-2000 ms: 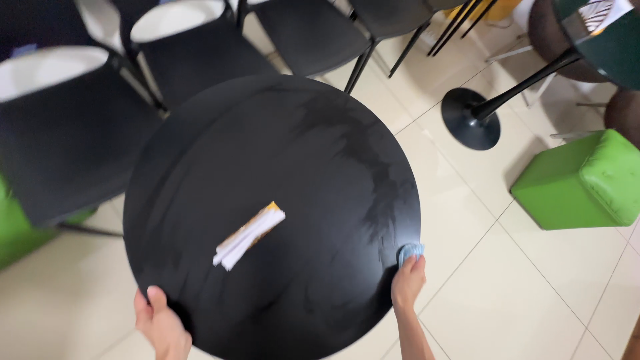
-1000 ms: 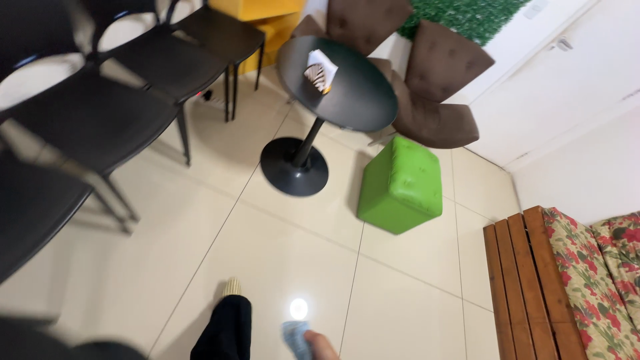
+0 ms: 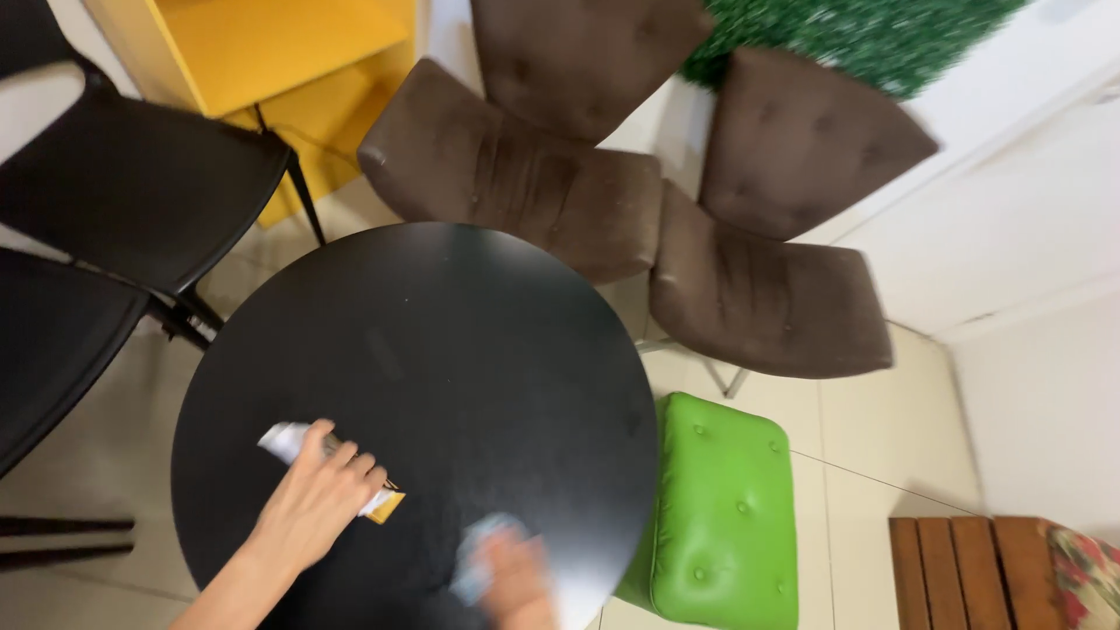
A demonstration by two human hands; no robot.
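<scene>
A round black table (image 3: 455, 350) fills the middle of the view. My left hand (image 3: 319, 494) is closed over a bundle of white and yellow paper packets (image 3: 284, 440) on the left part of the tabletop; white paper shows beyond my fingers and a yellow end shows near my little finger. Toward the table's near right part, my right hand (image 3: 516, 573), blurred, holds a light blue cloth (image 3: 477, 556) at the tabletop. The cloth's far part shows beside my fingers; the rest is hidden under the hand.
Two brown padded chairs (image 3: 525, 192) stand beyond the table, and a green cube stool (image 3: 726, 507) is close at its right. Black chairs (image 3: 140, 184) line the left, near a yellow shelf unit (image 3: 280, 52). A wooden slatted bench (image 3: 962, 569) is at lower right.
The view has moved to another round table, which stood farther off one second ago. My left hand, out of view then, now holds the packets. The cloth in my right hand is now at this tabletop.
</scene>
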